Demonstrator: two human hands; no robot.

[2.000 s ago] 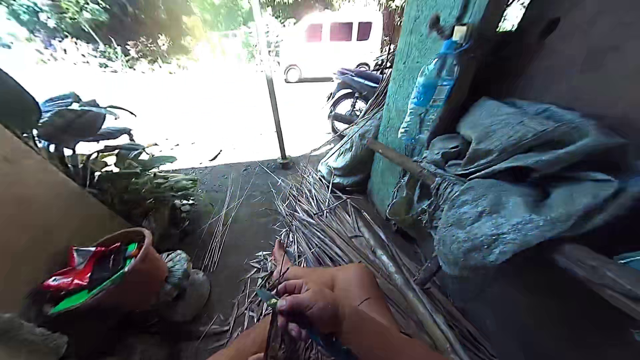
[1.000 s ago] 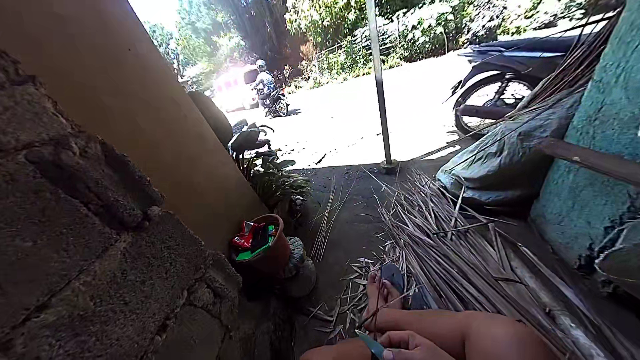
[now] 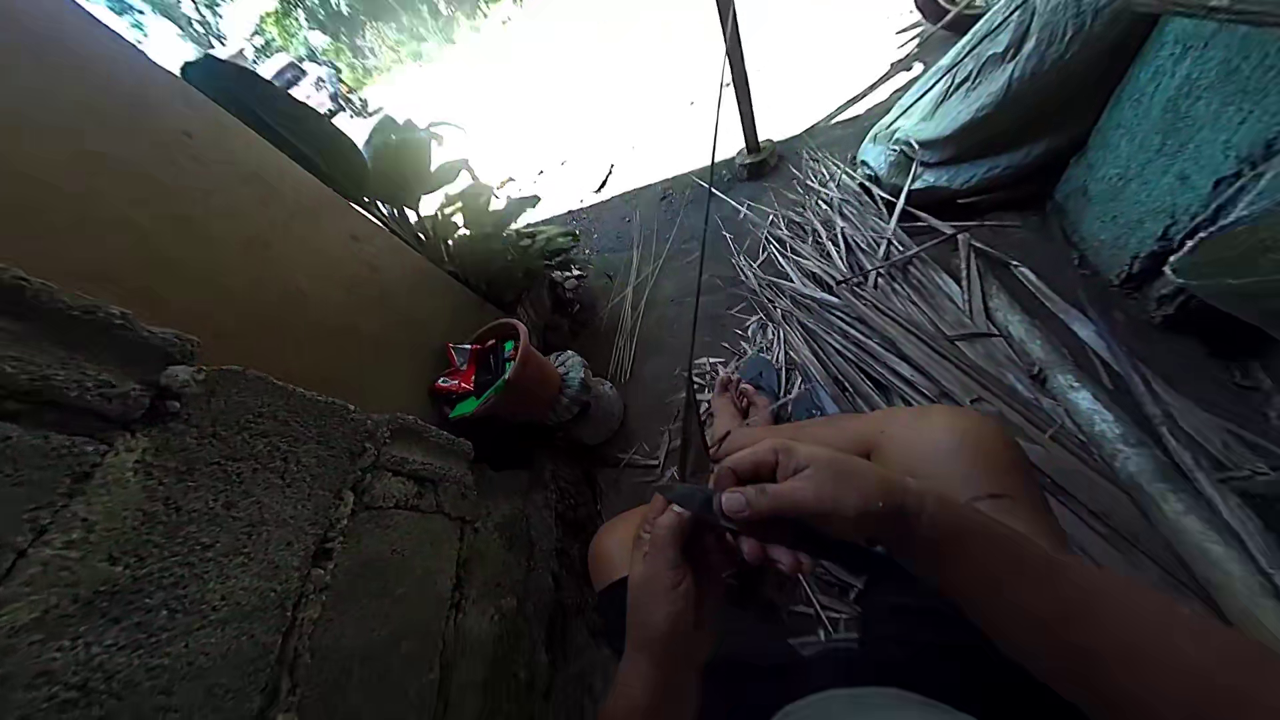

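Note:
My right hand grips a small knife with a dark blade, its tip pointing left over my lap. My left hand is closed close beside it, thumb against the blade's end. A long thin dark strip, like a leaf rib, rises from between the hands toward the metal post. What the left fingers hold lower down is hidden in shadow. Beyond my knees lies a heap of dry palm leaf strips. A few pale thin sticks lie apart on the ground to the left of the heap.
A terracotta pot with red and green packaging stands left, by a rough block wall. Ahead are a metal post and leafy plants. A filled sack leans by a teal wall. A pole lies right.
The view has swung down and left. My left hand has come into clear view beside the right one, and a long thin strip now stands up from between them.

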